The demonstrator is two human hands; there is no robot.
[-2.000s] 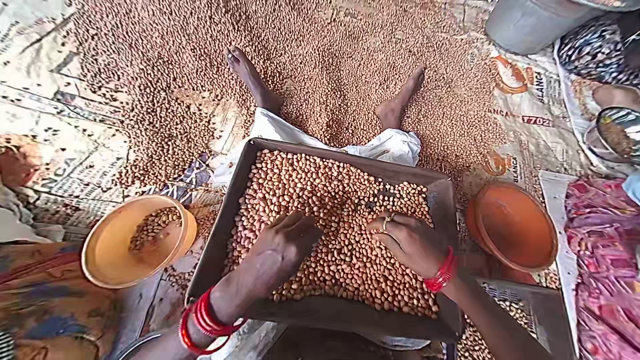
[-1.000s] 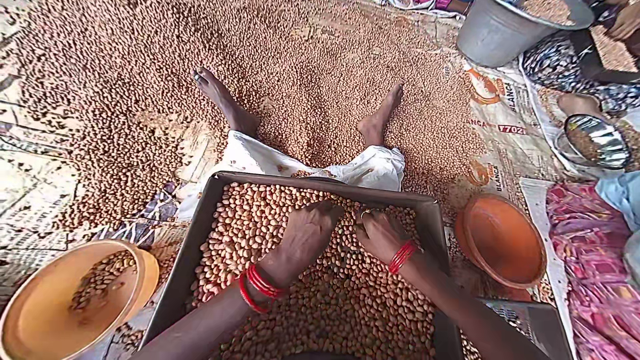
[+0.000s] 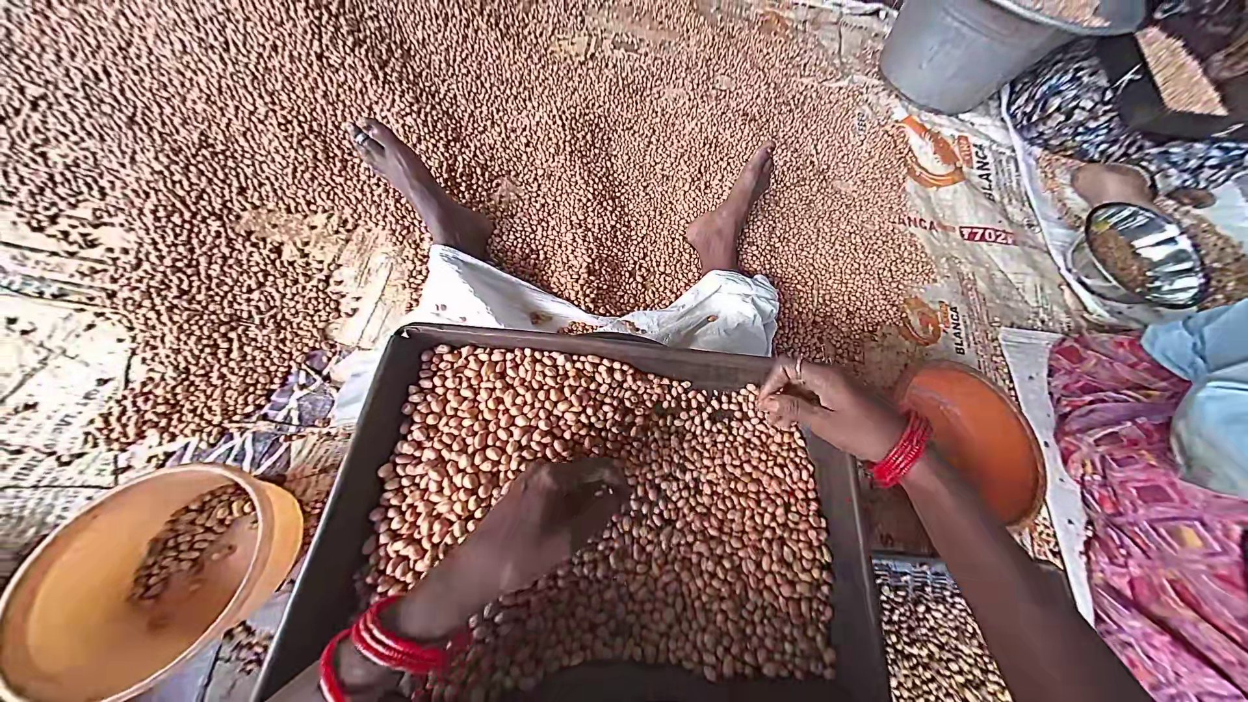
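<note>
A dark rectangular tray point(image 3: 346, 522) full of reddish-brown peanut kernels point(image 3: 546, 409) lies across the lap. Over the middle of the kernels is my left hand point(image 3: 570, 502), fingers curled down; its fingertips are in shadow, and whether it pinches a kernel is hidden. My right hand point(image 3: 824, 405) is at the tray's right rim near the far corner, thumb and fingertips drawn together; I cannot tell if anything is between them. Both wrists wear red bangles.
Peanut kernels point(image 3: 604, 107) cover the printed sheet ahead, around two bare feet. An orange bowl point(image 3: 268, 531) holding some kernels is at left; a red-orange bowl point(image 3: 975, 439) is at right. Beyond are a grey bucket point(image 3: 960, 58), a steel bowl point(image 3: 1146, 255) and other people's patterned clothing point(image 3: 1121, 487).
My hands were close together over the kernels a second ago. My right hand has moved right, to the tray's rim, while my left remains over the kernels.
</note>
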